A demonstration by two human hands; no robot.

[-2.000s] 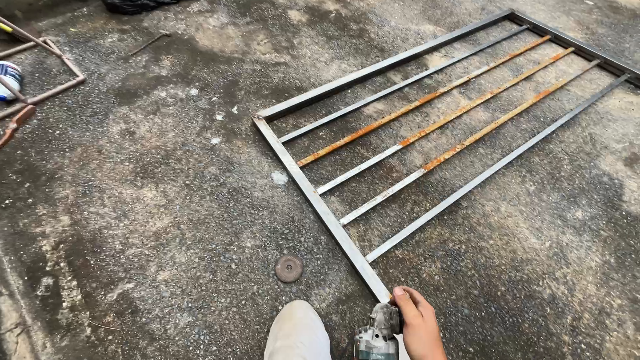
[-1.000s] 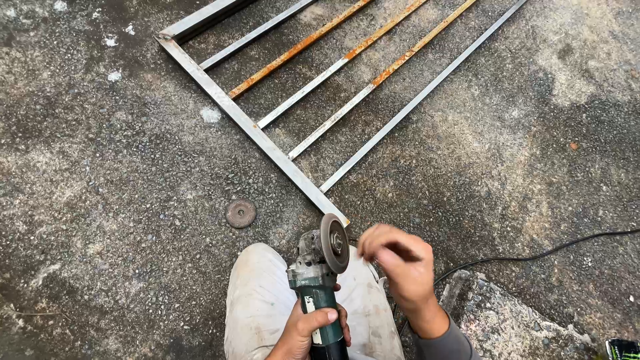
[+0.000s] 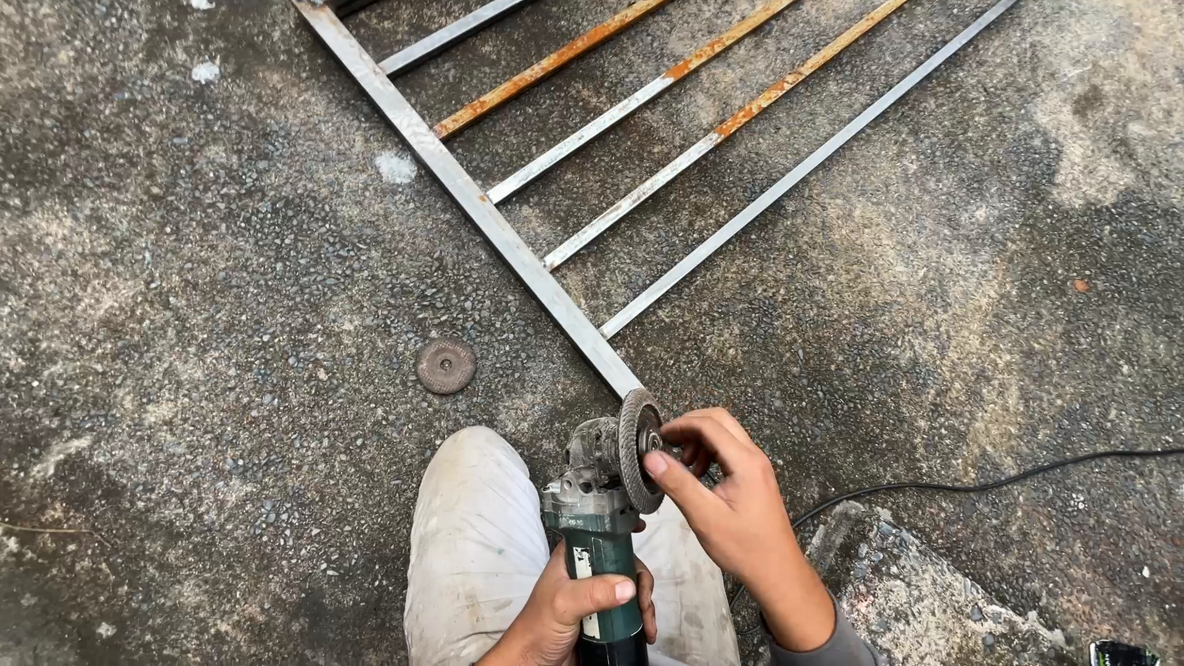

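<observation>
My left hand [image 3: 592, 601] is wrapped around the green body of an angle grinder [image 3: 597, 546], held upright over my lap. A grey abrasive disc [image 3: 638, 450] is mounted on its head, facing right. The fingertips and thumb of my right hand [image 3: 731, 486] touch the nut at the disc's centre. Just beyond the disc is the near corner of a metal frame [image 3: 518, 245] with several crossbars, some partly covered in orange rust. A loose worn disc [image 3: 446, 365] lies on the ground left of the frame.
A black cable [image 3: 971, 486] runs along the rough concrete ground [image 3: 231, 370] at the right. Near my right forearm is a raised concrete block [image 3: 916, 583]. A small dark object [image 3: 1121, 653] is cut off at the bottom right edge.
Two seconds ago a hand was at the frame's near corner beside the grinder. One second ago my right hand was blurred and slightly apart from the disc; now its fingers touch the centre nut.
</observation>
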